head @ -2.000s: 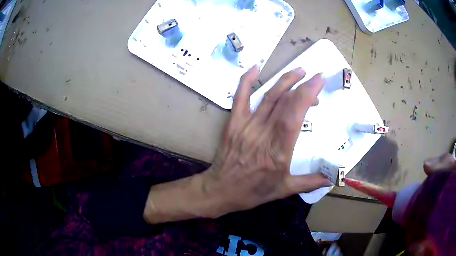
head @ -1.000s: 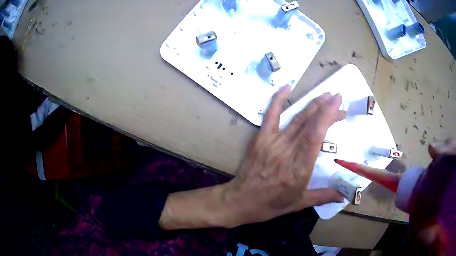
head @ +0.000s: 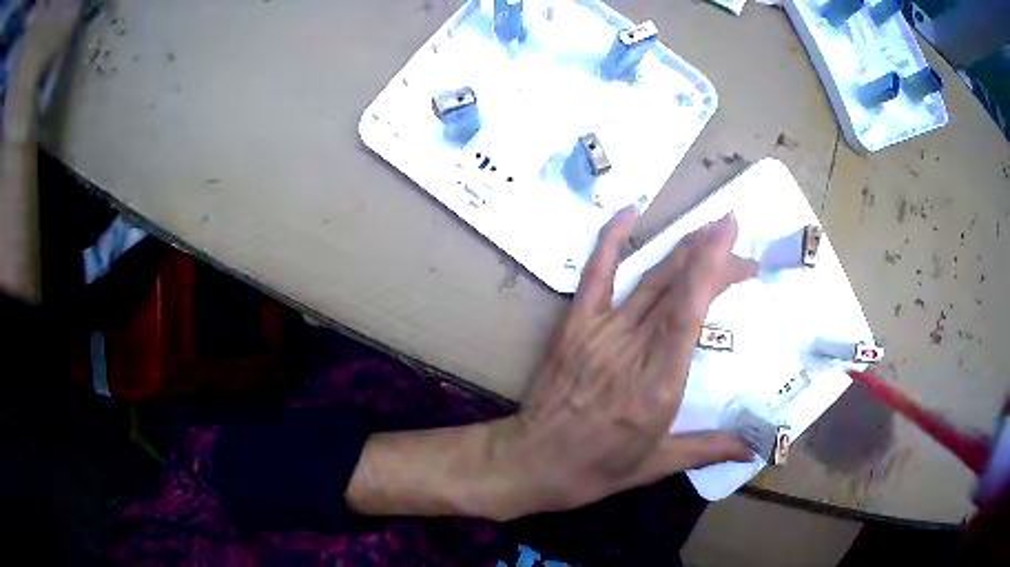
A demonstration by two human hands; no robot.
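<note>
My left hand (head: pixel 604 388) is spread on a tilted white plastic cover (head: pixel 775 299), thumb against its lower post and fingers across its upper-left part. The post tips carry small metal inserts with red marks. The thin red nozzle (head: pixel 925 419) of the squeeze bottle comes in from the right, its tip near the cover's right edge, just below the right post. The bottle (head: pixel 999 463) is mostly cut off by the frame edge. My right hand cannot be made out. A second white cover (head: pixel 532 122) lies flat at upper left of my hand, posts up.
A third cover (head: pixel 858 66) with posts lies at upper right. Stained tan cardboard (head: pixel 277 133) covers the bench, its edge curving below. Another person's arm (head: pixel 22 166) reaches in at far left. A cardboard box (head: pixel 770 537) and a red object (head: pixel 177 332) are below the edge.
The nozzle has moved right, away from the inner post by my fingers, whose insert now shows red. The bottle has slid mostly out of view. Another person's arm has appeared at far left.
</note>
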